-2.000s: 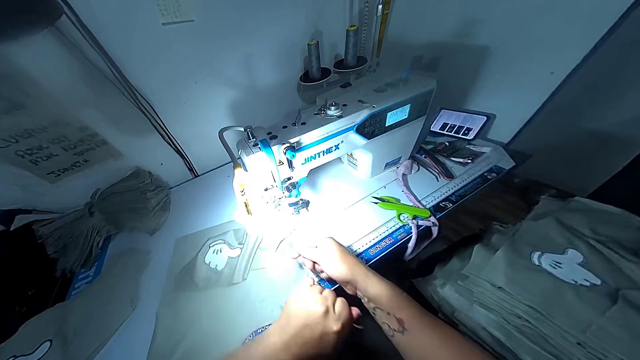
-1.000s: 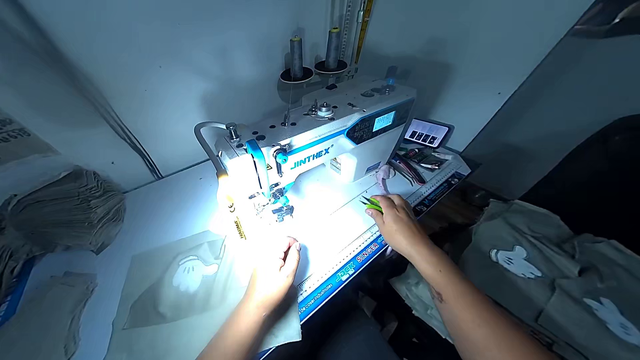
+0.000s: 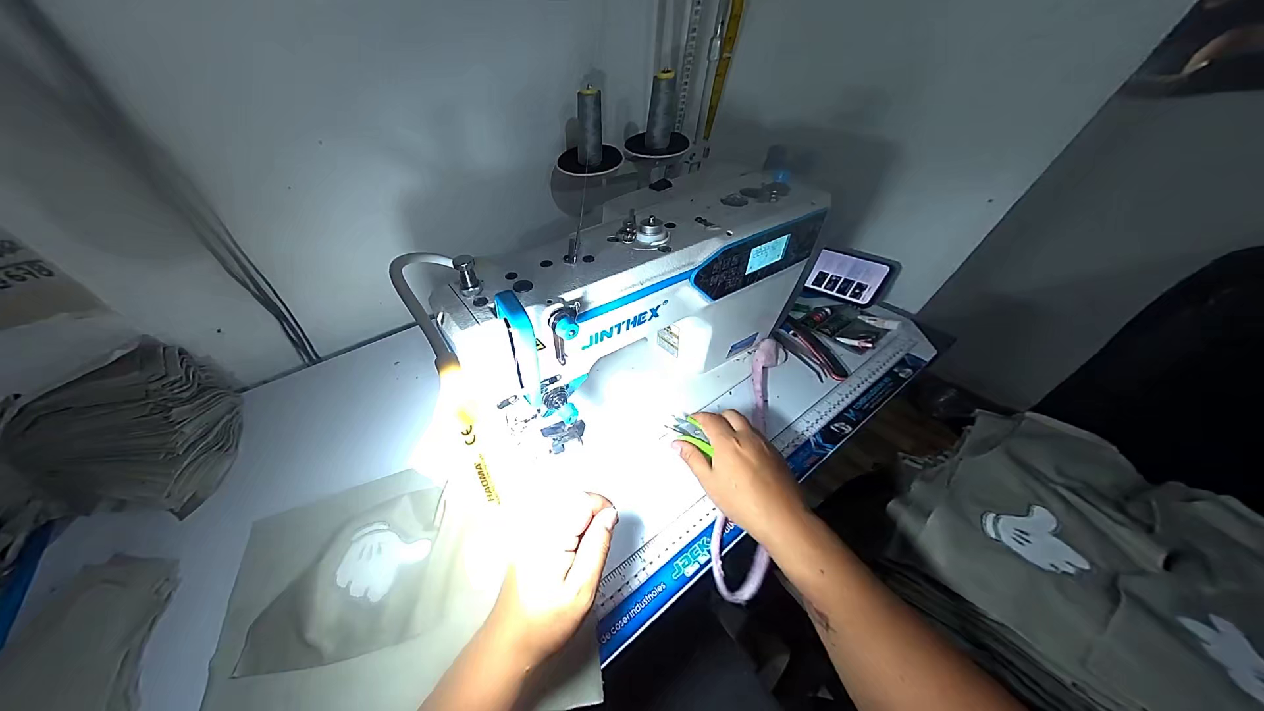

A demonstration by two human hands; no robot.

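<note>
My right hand (image 3: 741, 469) is closed around green-handled thread snips (image 3: 695, 436), whose blades point left over the table, to the right of the needle area. My left hand (image 3: 558, 568) rests at the right edge of a grey-green fabric piece (image 3: 444, 642), thumb and fingers close together; glare hides whether they pinch anything. A pocket-like piece with a white glove applique (image 3: 380, 561) lies on that fabric. The white Jinthex sewing machine (image 3: 632, 316) stands behind both hands, its presser foot (image 3: 563, 434) in bright light. A pink strap (image 3: 755, 563) hangs over the table edge beside my right wrist.
Stacked fabric (image 3: 128, 425) and more cut pieces (image 3: 94, 612) lie at left. Tools (image 3: 815, 346) and a lit phone (image 3: 849, 276) sit right of the machine. Grey-green pieces with glove appliques (image 3: 1047, 494) are piled at right. Two thread cones (image 3: 662, 109) stand behind. A ruler strip (image 3: 671, 538) follows the front edge.
Two seconds ago my hands were together near the front edge and the snips lay on the table. My right hand has since taken them and moved left with them from one second ago.
</note>
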